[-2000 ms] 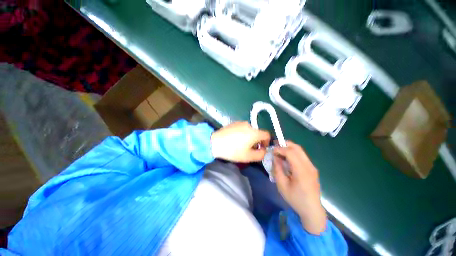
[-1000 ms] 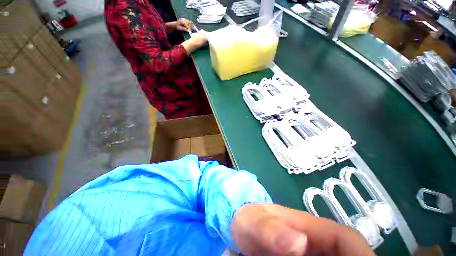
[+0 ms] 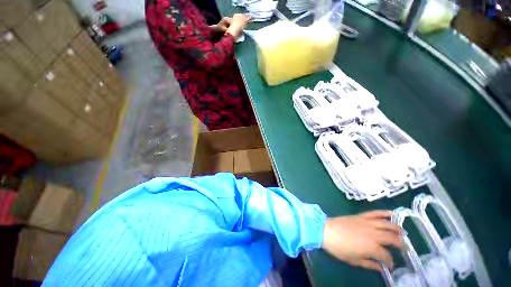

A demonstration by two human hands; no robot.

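Observation:
My left hand (image 3: 367,240) reaches out from a blue sleeve over the green bench, palm down with the fingers apart. Its fingertips lie at the left side of the nearest row of white loop-shaped housings (image 3: 438,235) and partly cover the leftmost loop. Whether they touch it cannot be told. These housings overlap side by side, with their round discs toward the bottom edge of the picture. Their lower ends are partly cut off. My right hand is not in view.
Two thicker housing stacks (image 3: 372,160) lie farther along the bench (image 3: 412,95). Beyond them is a yellow block (image 3: 297,55) in a clear bag. A person in red and black (image 3: 196,61) works at the bench's left edge. An open carton (image 3: 227,148) stands below; more cartons (image 3: 61,73) are stacked left.
The view has swung up along the bench from the lap. My left hand has left the single housing it worked on with my right hand and extended to the nearest row. My right hand has left view.

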